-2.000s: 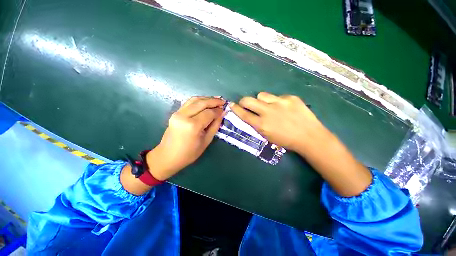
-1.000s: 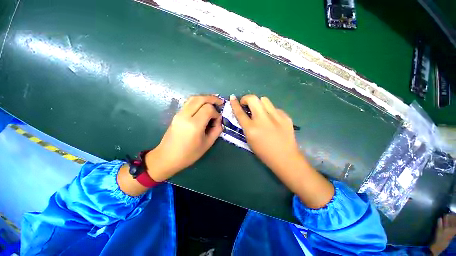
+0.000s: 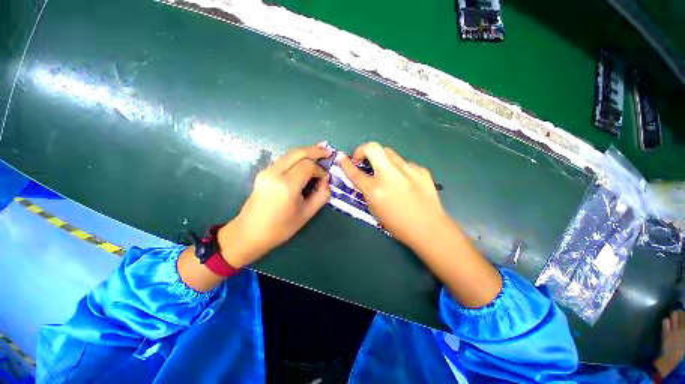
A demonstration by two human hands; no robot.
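An open phone assembly [image 3: 353,204] lies slanted on the dark-green bench mat, silvery-white and dark inside. My left hand [image 3: 282,196] grips its upper left end between thumb and fingers, with a red wrist strap on the wrist. My right hand [image 3: 398,187] lies over the phone, its thumb and fingertips at the same end, close to my left fingertips. A thin black stick [image 3: 439,187] pokes out behind my right hand; most of it is hidden by the fingers. My right hand hides the phone's lower right end. Any small part at the fingertips is too small to tell.
A clear plastic bag [image 3: 593,251] lies at the right. Beyond the worn white edge [image 3: 420,75], phones lie on the green belt: one at the top [image 3: 481,19], others at the right [image 3: 609,94]. Another person's hand [image 3: 671,341] shows at the lower right.
Since two seconds ago, my right hand has turned more upright and covers the phone's lower right end. The belt phones have shifted left in view. Another person's hand has appeared at the lower right.
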